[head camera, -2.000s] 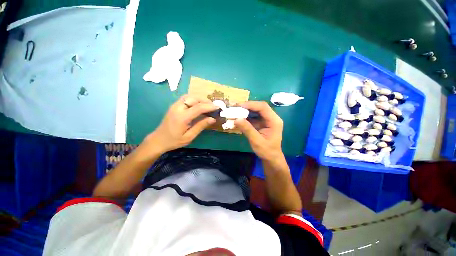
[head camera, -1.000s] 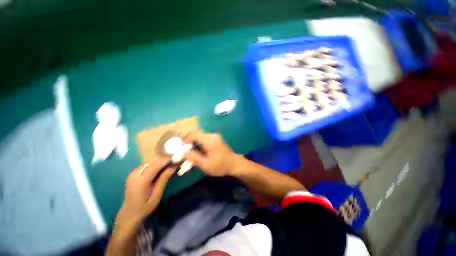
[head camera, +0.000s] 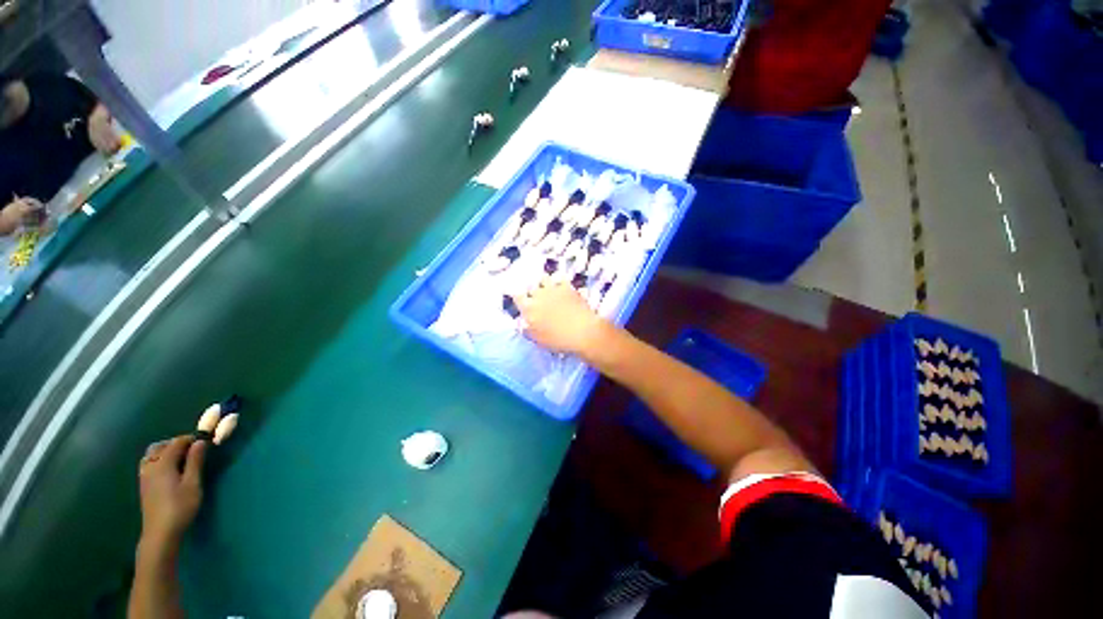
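Note:
My left hand (head camera: 171, 486) is at the lower left over the green surface, its fingertips closed on a black-and-cream workpiece (head camera: 219, 418). My right hand (head camera: 559, 319) reaches into the blue crate (head camera: 480, 371), fingers over the lower part of the workpiece rows (head camera: 578, 232). Its fingertips touch or nearly touch a dark piece; whether it grips one cannot be told. A whitish liner (head camera: 474, 312) lies under the rows. The stained cardboard pad (head camera: 426, 568) is at the bottom edge with a small white round dish (head camera: 376, 603) on it. A white bottle (head camera: 425, 450) lies above the pad.
The conveyor belt (head camera: 351, 181) carries a few single workpieces (head camera: 481, 123) beyond the crate. A white sheet (head camera: 605, 119) and another blue crate (head camera: 671, 39) lie farther back. Filled crates (head camera: 999, 417) stand lower right. Another person (head camera: 51, 145) is at the upper left.
The view has swung right towards the crate. My hands have parted: my right hand has moved from over the cardboard into the crate, my left hand out to the left with a workpiece.

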